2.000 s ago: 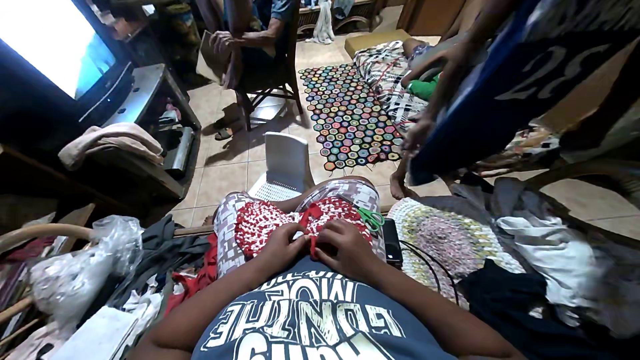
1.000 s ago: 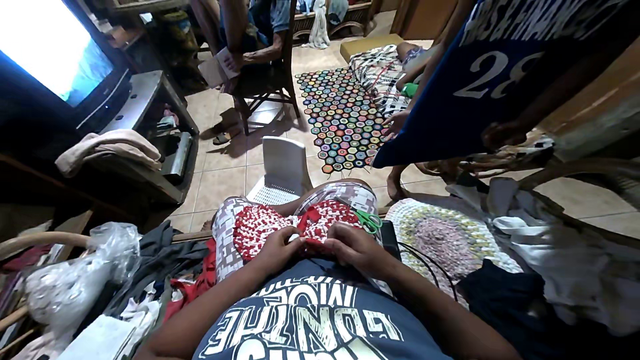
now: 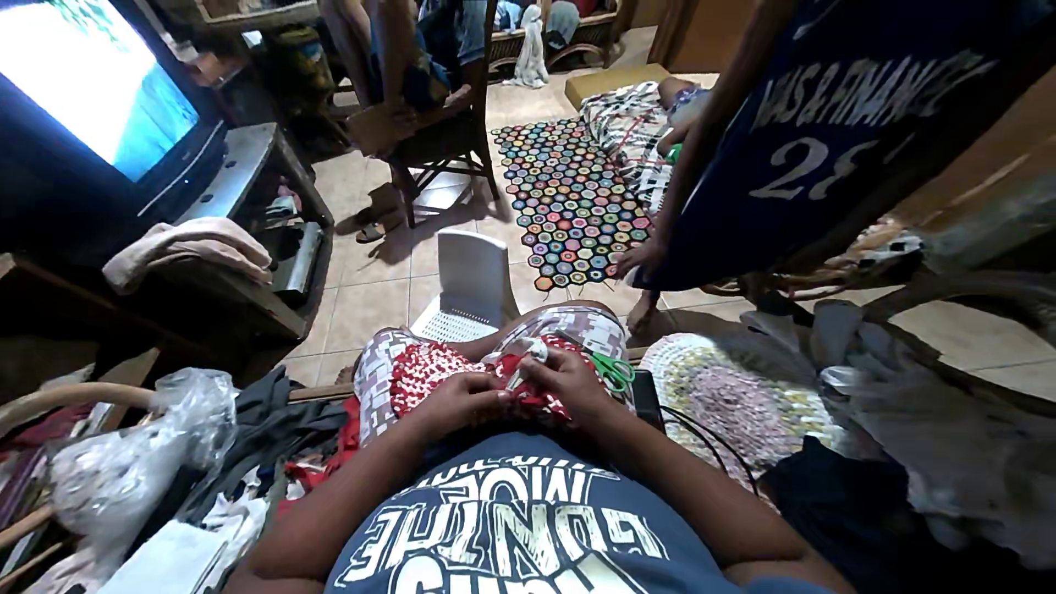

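A red and white crocheted fabric piece (image 3: 425, 373) lies across my lap. My left hand (image 3: 466, 402) has its fingers bent at the edge of the work, on red fabric. My right hand (image 3: 569, 381) pinches a white strip (image 3: 535, 353) just above the red part; whether it also holds a hook cannot be told. The two hands are close together, a small gap between them. Green-handled scissors (image 3: 612, 371) rest on my thigh, right of my right hand. A round yellow, white and pink crocheted mat (image 3: 730, 404) lies to the right.
A white plastic chair (image 3: 474, 280) stands before my knees. A person in a blue jersey (image 3: 792, 157) stands at the right; another sits on a wooden chair (image 3: 445, 153). A hexagon-patterned rug (image 3: 569, 206) is on the floor. Clothes and a clear plastic bag (image 3: 124, 470) lie at the left.
A white strip now shows at my right hand, which has risen slightly from the red fabric. The standing person's jersey and arm have shifted at the right.
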